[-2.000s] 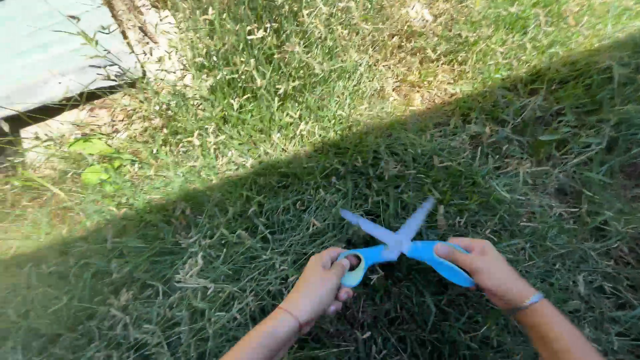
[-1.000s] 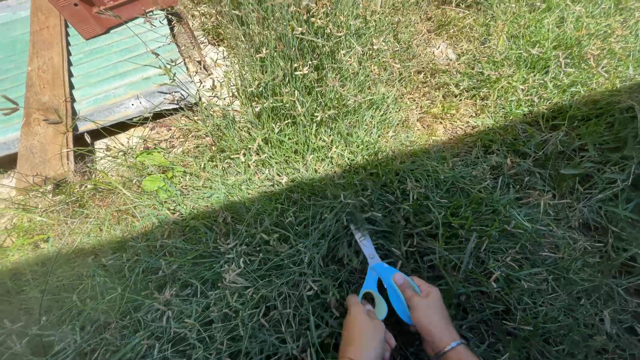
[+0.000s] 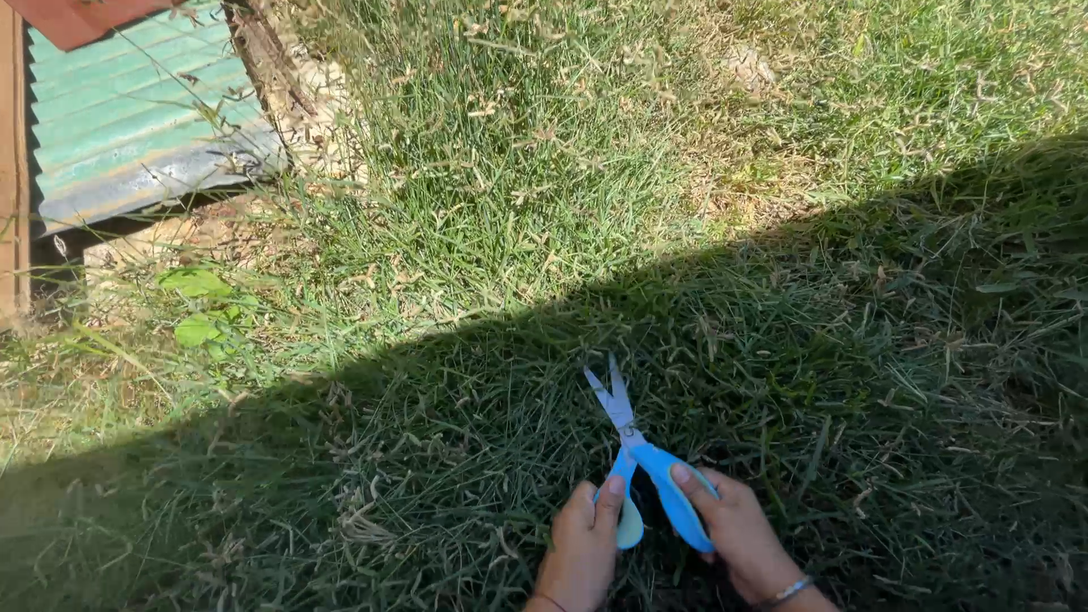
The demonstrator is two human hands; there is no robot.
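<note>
Both hands hold one pair of scissors (image 3: 630, 438) with blue handles and metal blades, low and right of the middle of the view. My left hand (image 3: 585, 540) grips the left handle loop, thumb on top. The right handle is in my right hand (image 3: 738, 529), which has a band around its wrist. The blades stand partly apart in a narrow V, tips pointing up and slightly left over shaded grass (image 3: 476, 425). Whether any blades of grass lie between them I cannot tell.
At the upper left lies a green corrugated metal sheet (image 3: 144, 106), with a wooden board (image 3: 13, 170) and a reddish-brown piece (image 3: 93, 17) beside it. Taller sunlit grass (image 3: 493, 153) grows beyond the shadow's edge. A broad-leaved plant (image 3: 197, 330) stands at the left.
Two seconds ago the scissors were spread wide; one second ago the blades were closed together, and now they are partly apart. My hands came together, then moved somewhat apart.
</note>
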